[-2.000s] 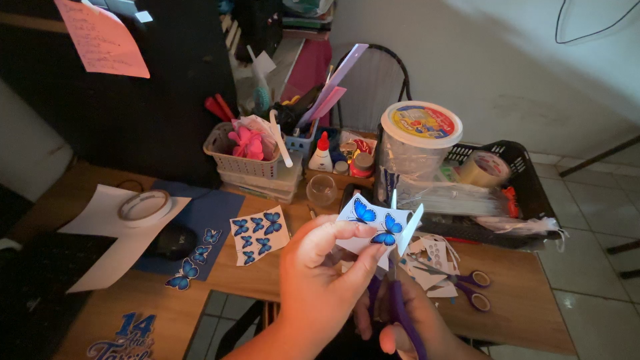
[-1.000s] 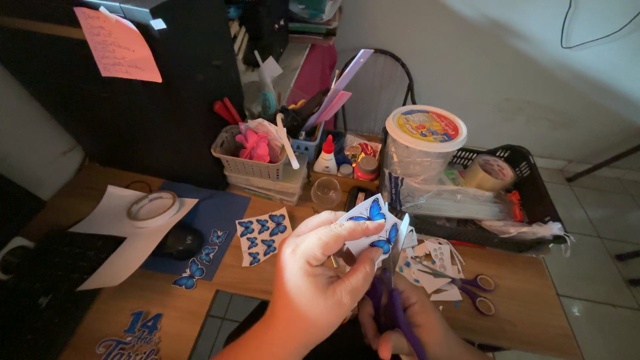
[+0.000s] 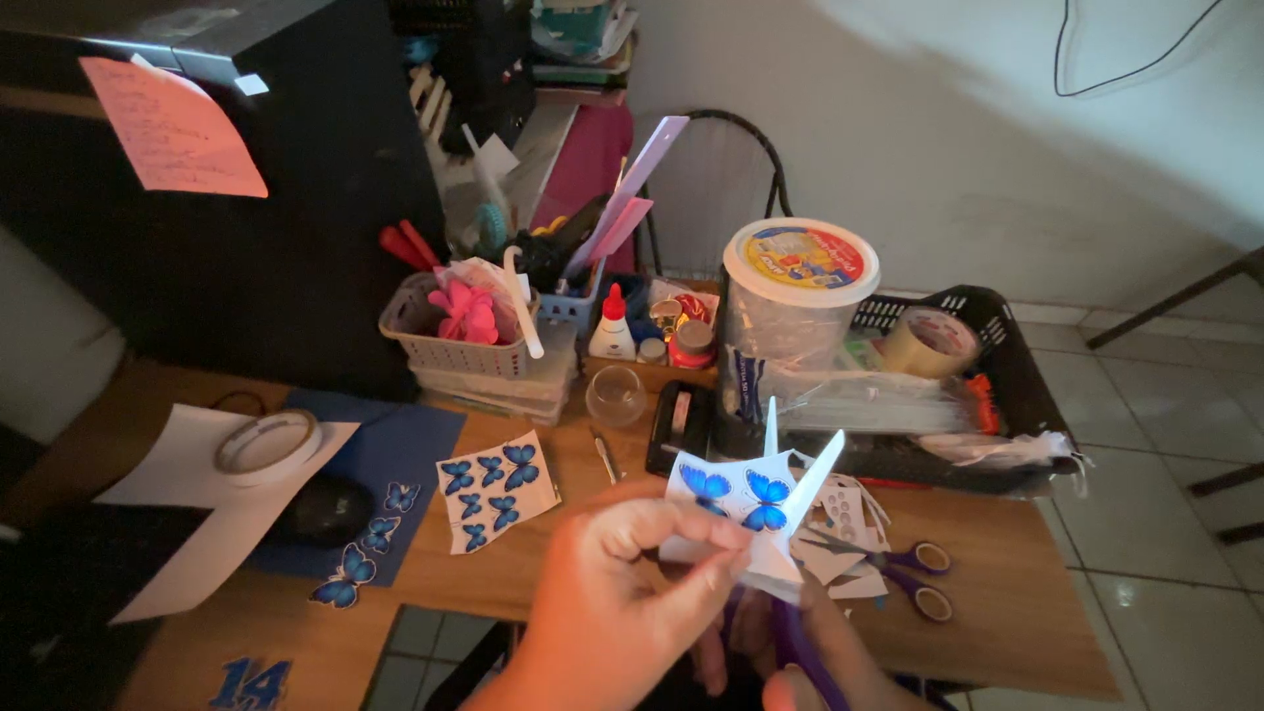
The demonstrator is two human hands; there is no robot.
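Observation:
My left hand pinches a piece of white paper printed with blue butterflies between thumb and fingers. Below and to the right, my right hand grips purple-handled scissors; their blades are spread, one behind the paper and one along its right edge. The right hand is partly hidden behind the left. A printed sheet of several blue butterflies lies on the wooden table left of my hands. Cut-out butterflies rest farther left, partly on blue paper.
Paper scraps and a second pair of scissors lie at the right. Behind stand a lidded plastic tub, a black basket, a glue bottle, a glass cup and a grey basket. A tape roll sits on white paper at left.
The scissor blades, closer together a second ago, are now spread apart. The butterfly paper in my left hand has turned, and both its upper butterflies show more fully.

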